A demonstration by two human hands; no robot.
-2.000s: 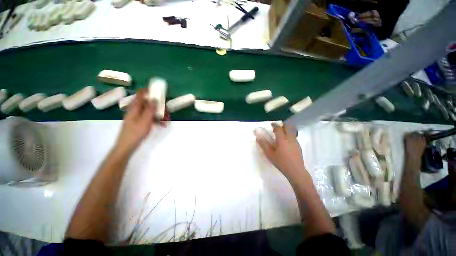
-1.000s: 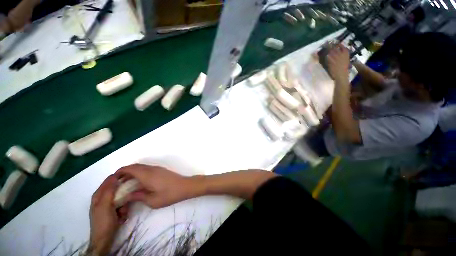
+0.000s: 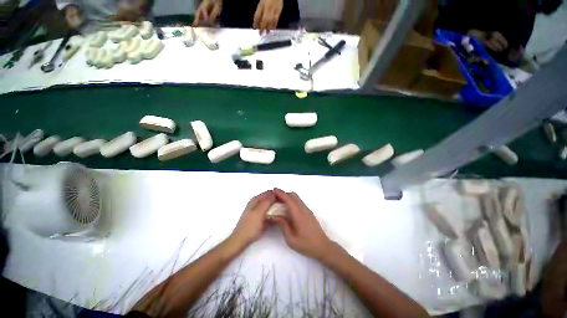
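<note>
An off-white plastic housing unit [image 3: 277, 210] is held between both my hands over the white bench top, near the middle of the view. My left hand [image 3: 253, 217] is closed around its left side. My right hand [image 3: 301, 222] is closed around its right side, fingertips of both hands meeting above it. Most of the unit is hidden by the fingers. Similar off-white units [image 3: 257, 155] lie in an uneven row on the green conveyor belt [image 3: 236, 118] beyond my hands.
A white fan [image 3: 62, 202] stands left. Units are heaped on clear plastic [image 3: 435, 267] at the right. A grey metal post [image 3: 460, 133] crosses at right. Opposite are tools [image 3: 326, 59], heaped units [image 3: 124, 46], a person's hands [image 3: 268, 13] and a blue bin [image 3: 482, 74].
The view has swung back left from the heaped units and the seated person. Both hands still hold a unit together. Two seconds ago they were apart, the left one at the belt.
</note>
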